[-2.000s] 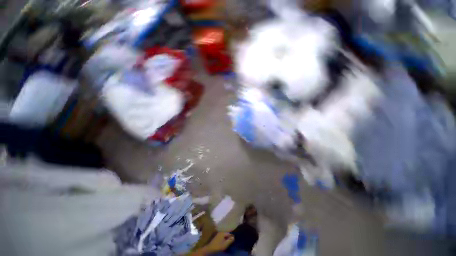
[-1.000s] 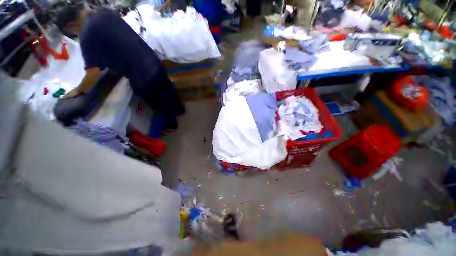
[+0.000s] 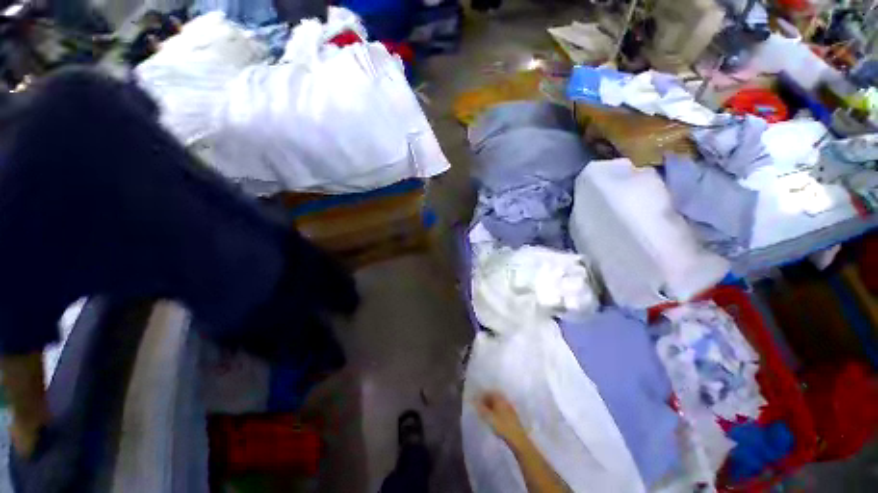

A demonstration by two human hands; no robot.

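Note:
My right hand (image 3: 496, 412) is small and blurred, with its forearm entering from the bottom edge. It is over a white cloth (image 3: 515, 371); I cannot tell whether it touches or holds it. My left hand is not in view. The white cloth lies beside a flat blue-grey fabric piece (image 3: 621, 385). Crumpled white cloth (image 3: 534, 289) and a stack of blue-grey fabric (image 3: 525, 159) lie behind them. A red crate (image 3: 785, 385) with white and blue scraps is on the right.
A person in dark clothes (image 3: 144, 221) bends over at the left. Behind is a large white cloth pile (image 3: 298, 125) on a brown box (image 3: 366, 231). A floor aisle (image 3: 400, 337) runs up the middle, with a shoe (image 3: 411, 428) in it. A blue-edged table (image 3: 809, 241) stands right.
The view has moved forward towards the fabric piles and the bending person, who appear much nearer. The pale cloth-covered surface at the left has left the view. My right hand has come into view.

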